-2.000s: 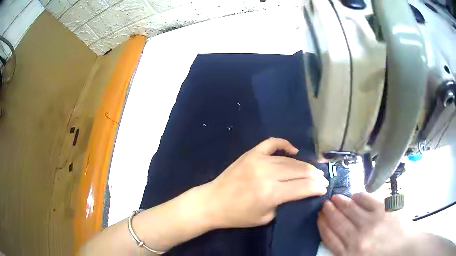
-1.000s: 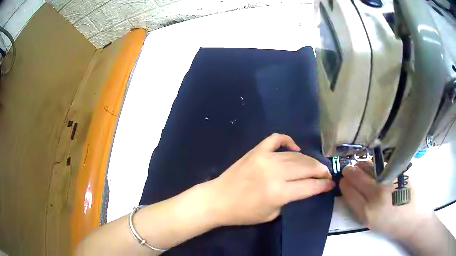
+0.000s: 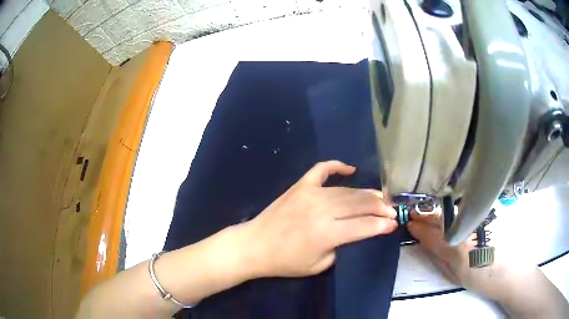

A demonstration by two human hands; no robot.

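Note:
A large dark navy garment panel [image 3: 249,118] lies flat on the table, its right edge beside the machine head, with small pale marks on it. My left hand [image 3: 312,224] lies flat on the panel, fingertips pressing the cloth just left of the presser foot [image 3: 403,215]. My right hand [image 3: 446,246] is right of the presser foot, partly hidden behind the machine's parts; its fingertips are at the needle area, and I cannot tell whether they pinch cloth.
The cream-white sewing machine head [image 3: 412,106] fills the upper right. A knurled knob [image 3: 481,256] hangs at its front, with a blue part [image 3: 508,200] nearby. An orange-brown edge [image 3: 115,180] and brown cardboard [image 3: 37,156] lie left. A white brick wall [image 3: 118,28] stands behind.
My right hand has moved from in front of the needle area to its right side. The panel edge near the needle now shows more white machine bed. The whole view has shifted slightly.

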